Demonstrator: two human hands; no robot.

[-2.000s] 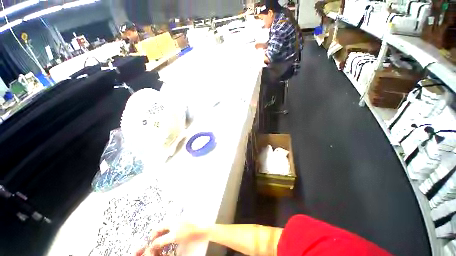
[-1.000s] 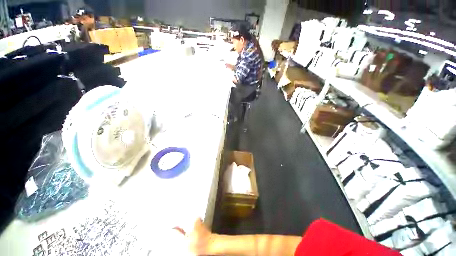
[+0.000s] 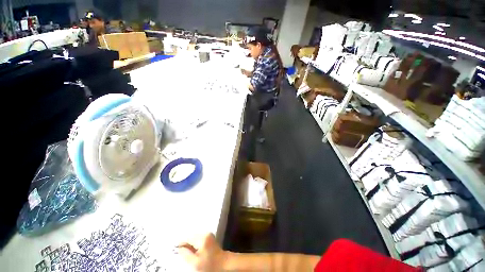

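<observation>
Small metal buckles (image 3: 114, 244) lie in a wide loose pile on the white table at the lower left, cut off by the bottom edge. My right hand (image 3: 202, 256) is low in the picture at the table's near right edge, just right of the pile. Its fingers are partly bent and its lower part is cut off, so I cannot tell whether it holds anything. The red sleeve is at the lower right. My left hand is not in view.
A desk fan (image 3: 119, 141), a dark blue tape roll (image 3: 181, 175) and a clear bag of hardware (image 3: 58, 199) stand beyond the pile. A cardboard box (image 3: 256, 194) is on the floor. A person (image 3: 264, 69) sits farther along the table. Shelves with white bundles (image 3: 409, 186) line the right.
The view has turned right since the first frame. My right hand has moved from over the buckle pile to its right side. Since the second frame little has moved; the picture is darker and clearer.
</observation>
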